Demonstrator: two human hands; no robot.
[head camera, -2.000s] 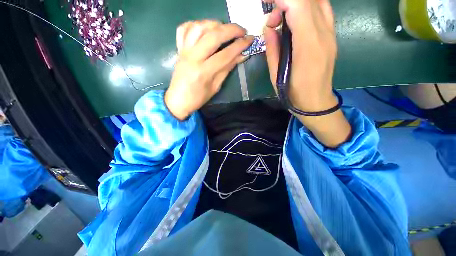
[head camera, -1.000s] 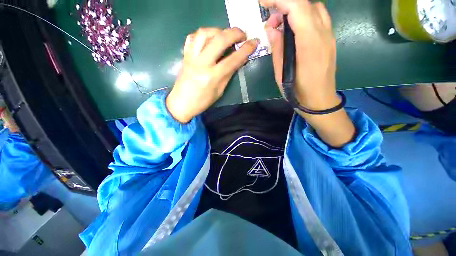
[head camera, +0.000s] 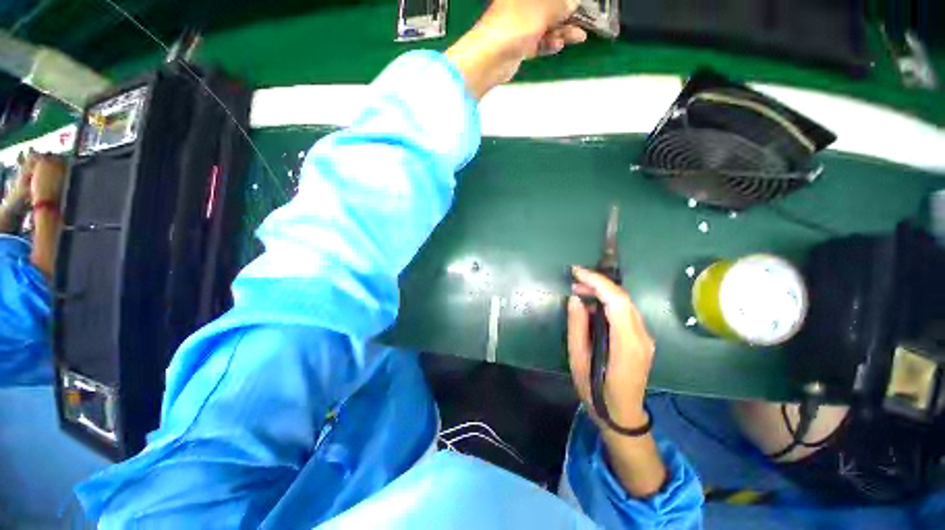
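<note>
My left hand (head camera: 515, 39) is stretched out past the bench to the green strip at the top. Its fingers are on an opened phone assembly (head camera: 598, 15), which is cut off by the picture's top edge. My right hand (head camera: 619, 336) is over the near part of the bench and holds the soldering iron (head camera: 610, 246). The iron's tip points away from me and touches nothing. The black wrist cord (head camera: 624, 427) is on my right wrist. The pale tape strip (head camera: 493, 329) lies between my arms.
Another phone assembly (head camera: 422, 18) lies on the green strip. A fan (head camera: 731, 150) stands at the far right of the bench. The yellow-green cylinder (head camera: 748, 300) is right of my hand, by a black block. A long black carrier (head camera: 95, 264) stands left. Another person's hands show at far left.
The view has shifted up and outward. My left hand has moved from the near bench to the far strip. My right hand has moved away from the phone position and keeps the iron.
</note>
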